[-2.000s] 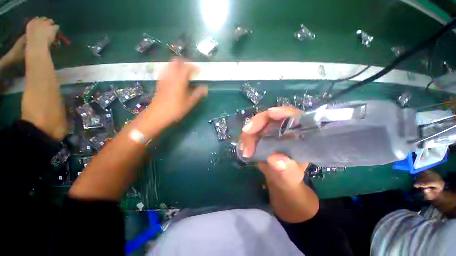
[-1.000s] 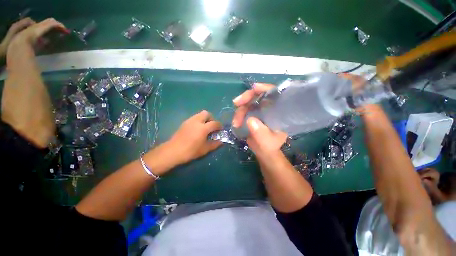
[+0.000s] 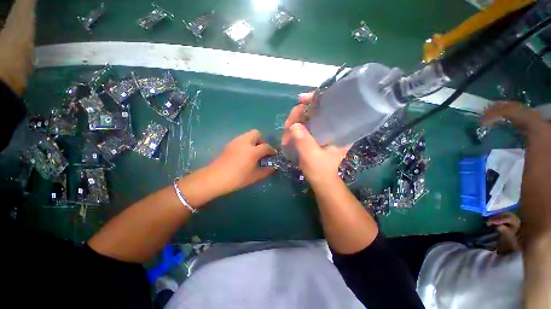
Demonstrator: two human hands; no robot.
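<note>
My left hand [image 3: 240,162] is bent over a small circuit board [image 3: 279,163] on the green bench and holds it at its near end. My right hand [image 3: 317,148] is wrapped around the narrow lower end of a thick grey electric screwdriver [image 3: 356,105]. The screwdriver leans down towards the board, its top end to the upper right. Its tip and bit are hidden by my right fingers, so I cannot tell whether they touch the board.
Circuit boards [image 3: 115,142] lie piled at left, more boards [image 3: 411,172] at right. Beyond a white rail [image 3: 181,58], a green strip carries spaced boards [image 3: 198,24]. A yellow-orange hanger [image 3: 471,27] and black cable hang upper right. A blue bin [image 3: 474,184] stands right. Neighbours' arms show at both sides.
From a second ago, the screwdriver is more upright, its top end further left. My left hand stays at the board. The right neighbour's arm has moved right, away from the screwdriver's top.
</note>
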